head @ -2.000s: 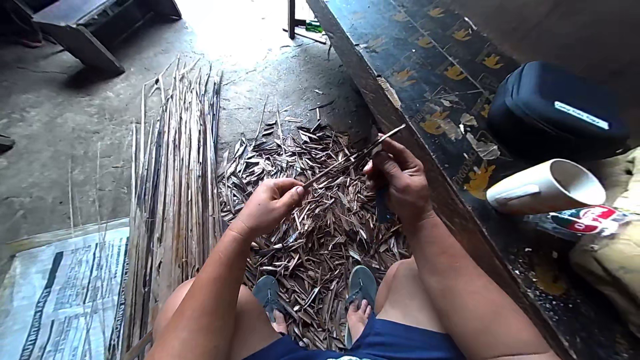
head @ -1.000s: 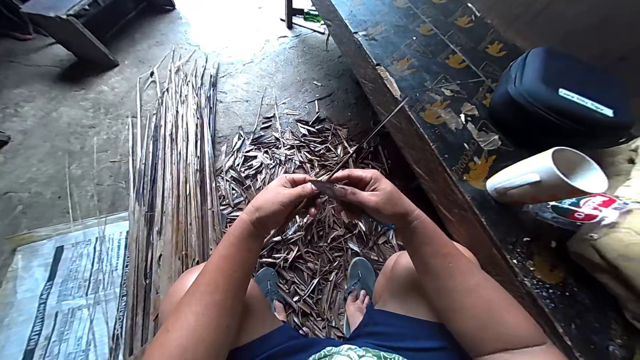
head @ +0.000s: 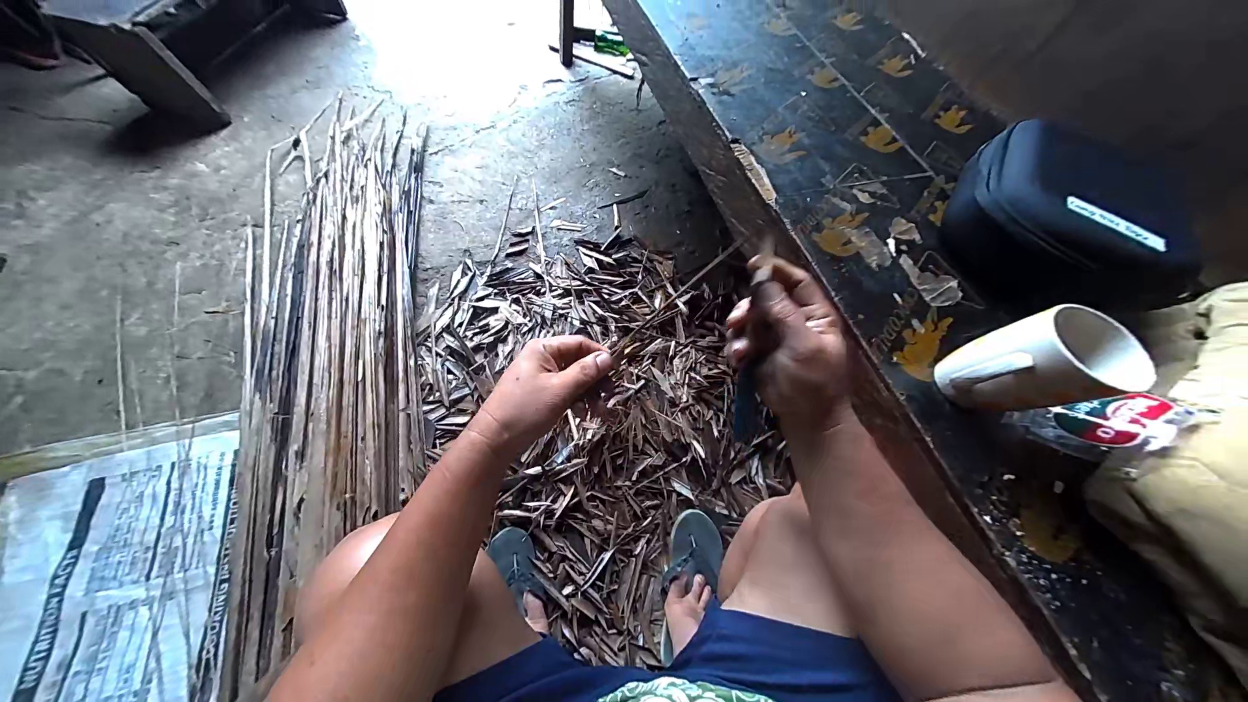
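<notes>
My left hand (head: 551,385) pinches the near end of a thin dried stalk (head: 682,292) between thumb and fingertips. The stalk slants up and to the right, passing near my right hand (head: 795,341). My right fingers are curled around a knife whose blue handle (head: 746,400) shows below the fist; its blurred blade (head: 767,255) points up. Under both hands lies a heap of brown plant shavings (head: 634,448) on the floor. A bundle of long dried stalks (head: 331,322) rests to the left of the heap.
A dark bench or table edge (head: 877,390) runs along my right side. On its patterned top are a black case (head: 1063,214), a tilted white mug (head: 1043,361) and a cream cloth bundle (head: 1180,468). A printed sheet (head: 117,556) lies at lower left; wooden furniture (head: 156,73) stands beyond.
My hands were close together at the stalk one second ago and are now apart. The right hand has moved right and up, and the left hand has moved left.
</notes>
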